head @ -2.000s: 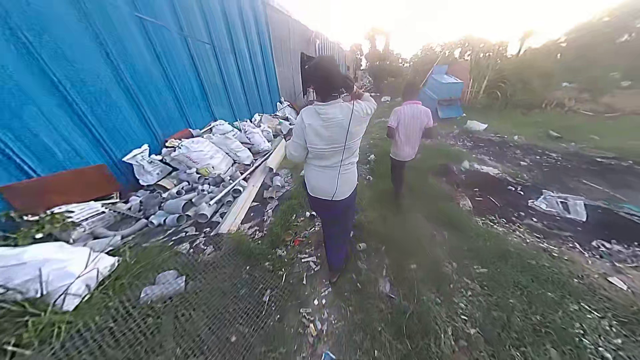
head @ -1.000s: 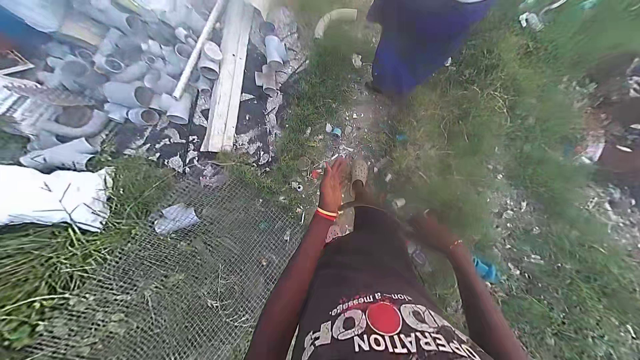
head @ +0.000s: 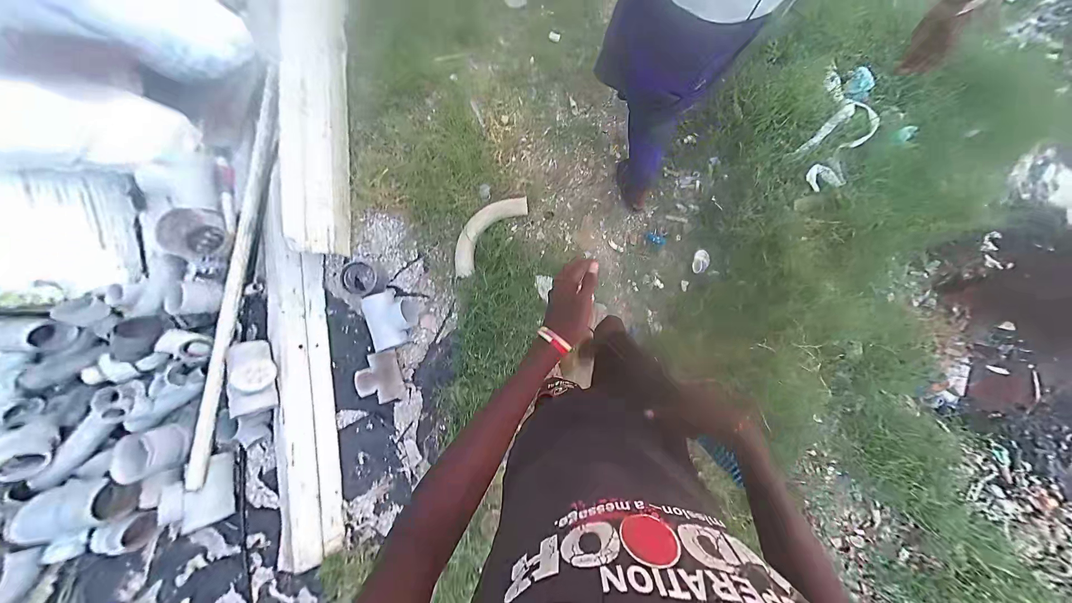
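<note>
My left hand, with a red, white and yellow band at the wrist, hangs in front of my body over the littered path. Nothing shows in it, though its fingers are seen mostly from the back. My right hand is blurred beside my dark printed shirt; its fingers cannot be made out. A curved pale pipe piece lies on the grass ahead of and left of my left hand. Grey pipe fittings, among them a tee and a cross-shaped one, lie farther left.
A person in blue-purple clothing walks ahead; another person's hand shows at top right. Long white boards, a pole and heaped grey pipe fittings line the left. Dark ground and litter lie right, beyond grass.
The view has tilted from the buildings ahead down to the ground and moved forward along the path. Both of my hands, out of view at first, now show. The wire mesh at left has left the view.
</note>
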